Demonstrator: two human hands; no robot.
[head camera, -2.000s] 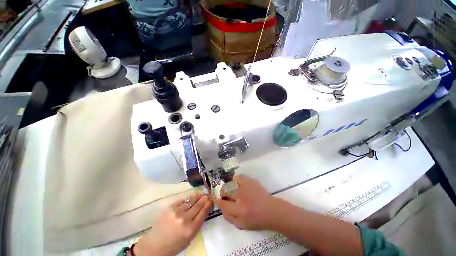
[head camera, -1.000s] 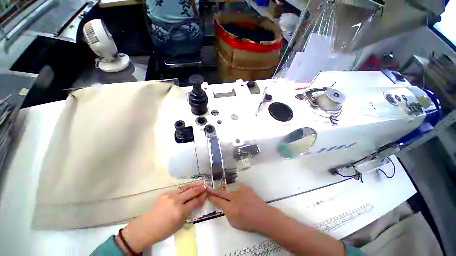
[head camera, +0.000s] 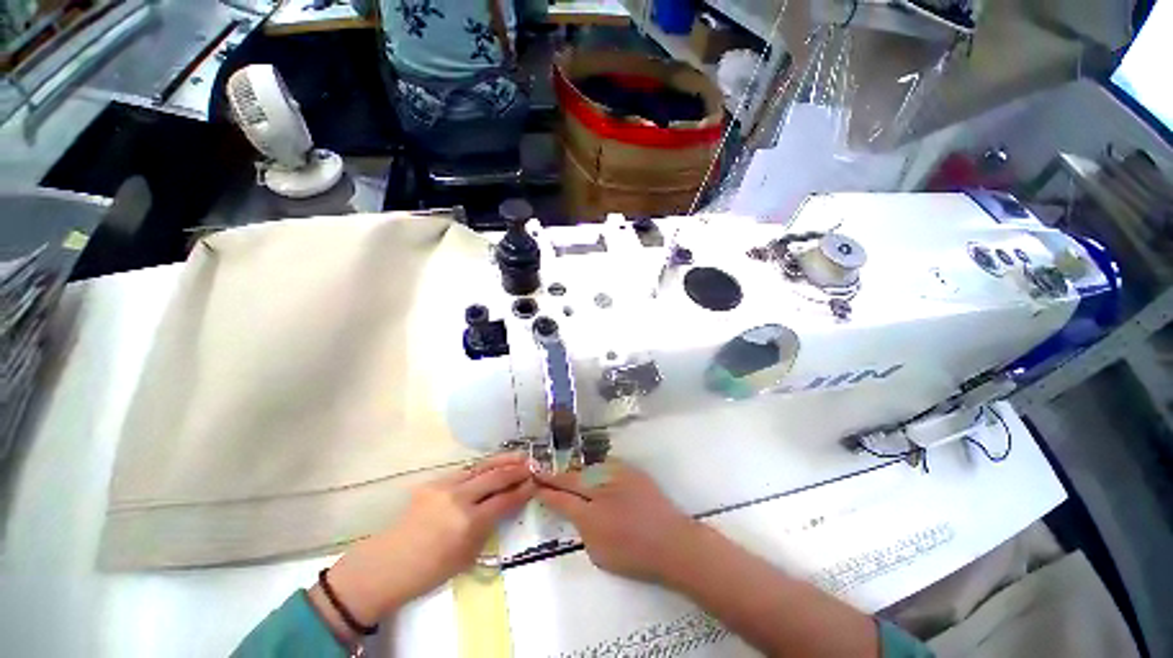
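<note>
The beige panel (head camera: 296, 373) lies flat on the white machine table, left of and behind the needle area, with a seam line along its near edge. The white sewing machine (head camera: 669, 360) stands over its right end. My left hand (head camera: 444, 527) rests with its fingertips at the panel's near right corner, just before the presser foot (head camera: 560, 453). My right hand (head camera: 624, 514) meets it there, fingertips close together. The fingers cover the spot that they touch, so whether they pinch the edge or press it is hidden.
A yellow tape strip (head camera: 484, 617) and a printed ruler scale (head camera: 888, 559) are on the tabletop. More beige fabric (head camera: 1042, 617) lies at the lower right. Behind are a white fan (head camera: 281, 135), a brown bin (head camera: 637, 148) with a red band, and a seated person (head camera: 450, 71).
The view has shifted since the oldest frame. The panel's right corner now sits at my fingertips near the foot. Over the last second, my hands have barely moved.
</note>
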